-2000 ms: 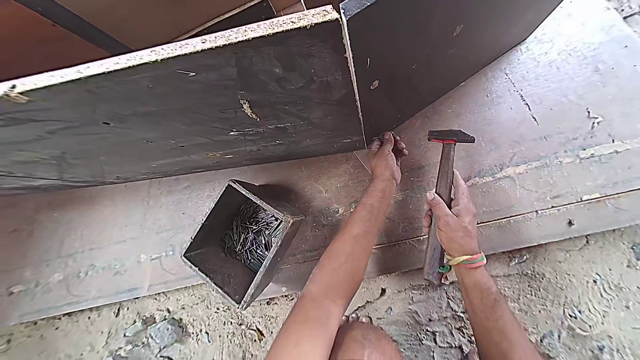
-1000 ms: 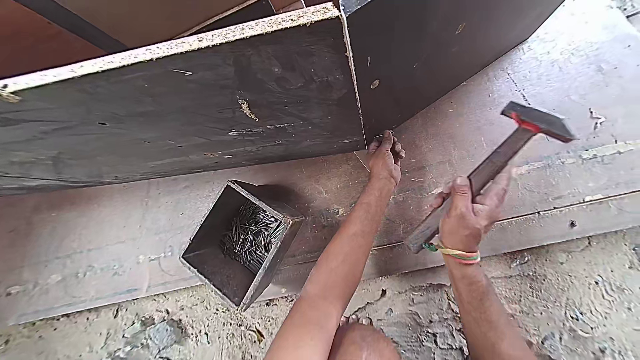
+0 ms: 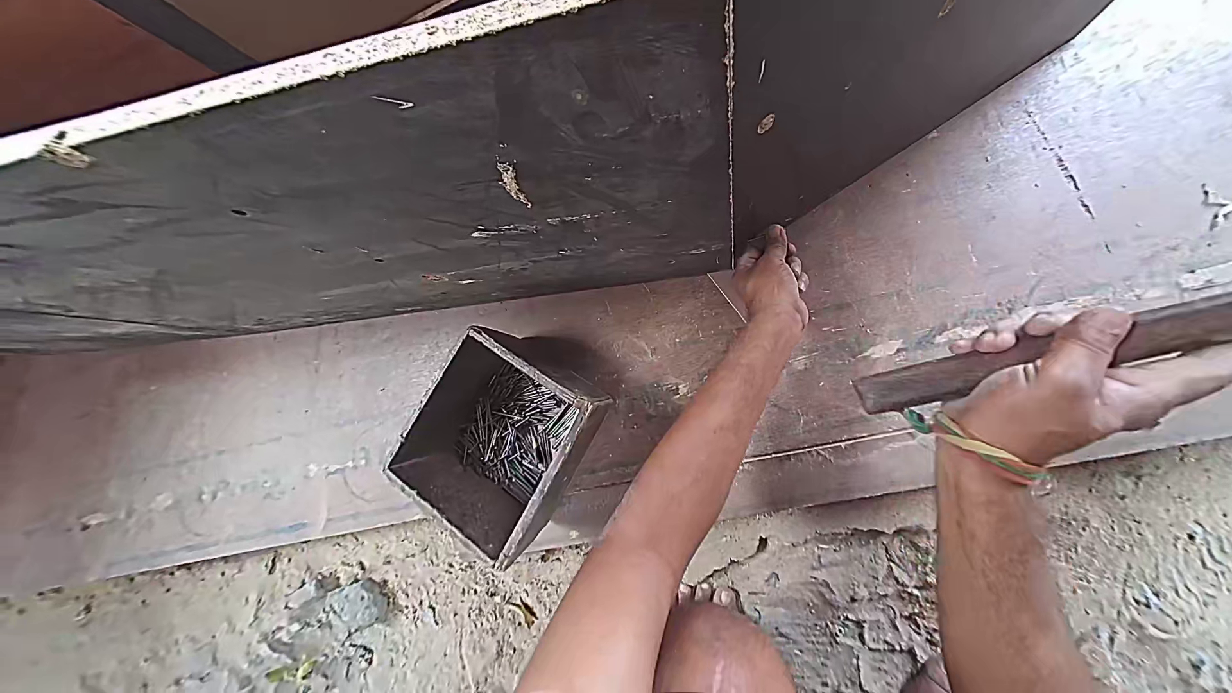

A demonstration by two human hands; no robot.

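Note:
My left hand (image 3: 773, 279) is at the foot of the dark board panel (image 3: 597, 164), right by the vertical seam where a second dark panel (image 3: 847, 87) meets it. Its fingertips are pinched together against the second panel; whether a nail is between them cannot be told. At the right, my right hand (image 3: 1068, 380) grips the wooden handle of a hammer (image 3: 962, 373); the hammer's head lies outside the view. Left of my left forearm, an open square wooden box (image 3: 577, 433) holds a heap of nails (image 3: 515, 433).
The panels stand on edge on a worn brown board sheet (image 3: 241, 423) with a long seam near its front. Rough sandy ground (image 3: 837, 587) with a grey stone (image 3: 356, 604) lies in front. My bent knee (image 3: 722, 650) shows at the bottom.
My right hand has swung the hammer to the right, and its head has left the view. My left hand has stayed at the seam.

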